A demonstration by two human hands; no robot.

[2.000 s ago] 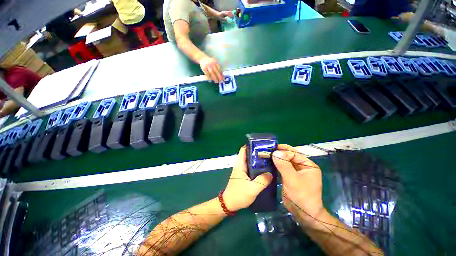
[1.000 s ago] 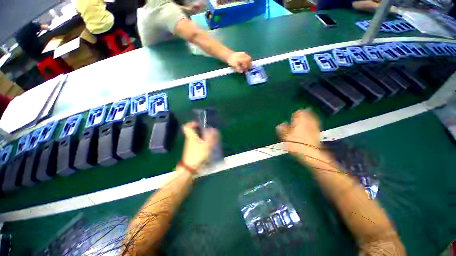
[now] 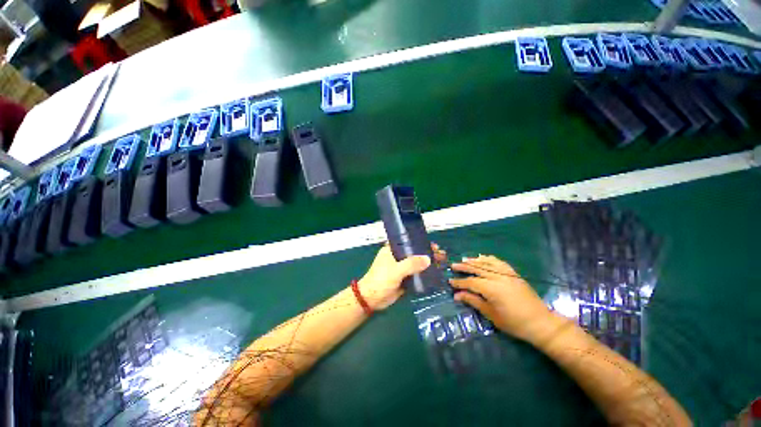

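My left hand [image 3: 395, 275] holds a dark oblong housing [image 3: 407, 229] by its lower end, tilted, with the recessed window at its far end. My right hand [image 3: 501, 292] is just right of the housing's lower end, fingers spread over the upper edge of the working sheet. No piece can be made out in its fingers. The working sheet [image 3: 455, 328], clear glossy film with several dark rectangles, lies on the green surface below both hands. The housing and left hand cover its top edge in part.
Rows of dark housings [image 3: 182, 185] and light blue frames [image 3: 163, 138] stand at left; more blue frames [image 3: 582, 54] and leaning housings [image 3: 613, 113] are at right. Stacked sheets [image 3: 613, 283] lie right of my right hand, glaring sheets [image 3: 125, 359] at lower left. A pale strip [image 3: 275, 250] crosses the bench.
The left-row now ends in an additional tilted housing. My left hand has come back nearer with a housing in it. My right hand has moved down to the working sheet. The person opposite is out of view.
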